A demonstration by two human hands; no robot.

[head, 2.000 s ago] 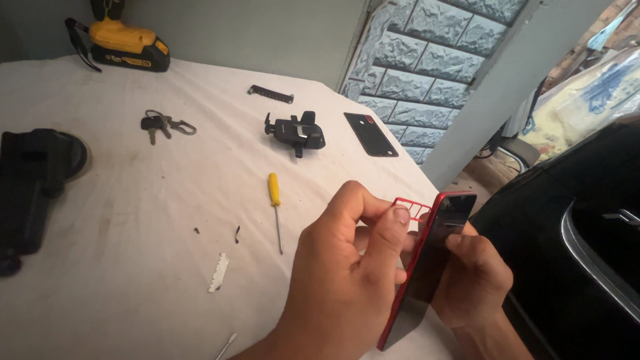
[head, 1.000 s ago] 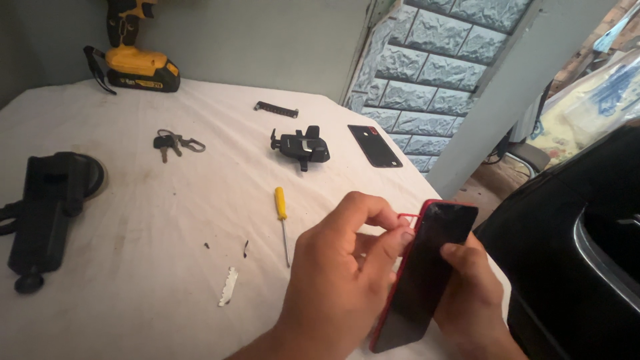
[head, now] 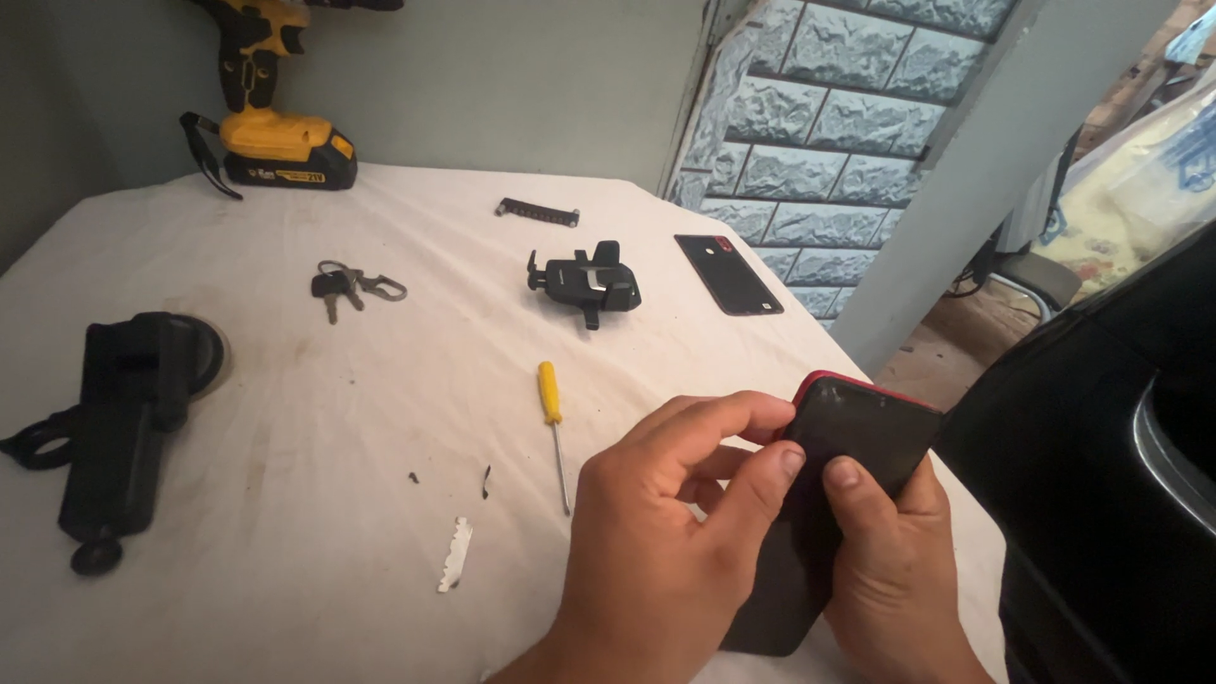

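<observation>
A smartphone with a red frame (head: 855, 427) is tilted up above the table's right part, its dark screen towards me. My right hand (head: 898, 560) grips its lower right side, the thumb lying on the screen. At the phone's upper left edge is my left hand (head: 684, 513), thumb and index fingertip against the frame; whether a small part sits between them is hidden. A yellow-handled screwdriver (head: 551, 399) lies left of my left hand. Beyond the phone lies a dark phone back cover (head: 729, 275) with a red camera area.
On the white-covered table (head: 285, 570) are a black phone holder (head: 589, 280), keys with a carabiner (head: 342, 285), a black strip (head: 538, 211), a black suction-cup mount (head: 123, 427), a torn white strip (head: 456, 556) and dark scraps. A yellow-black cordless drill (head: 275, 142) stands at the back left.
The red SIM tray that stuck out of the phone's edge between my left fingers no longer shows. The view has shifted, bringing more of the drill into sight.
</observation>
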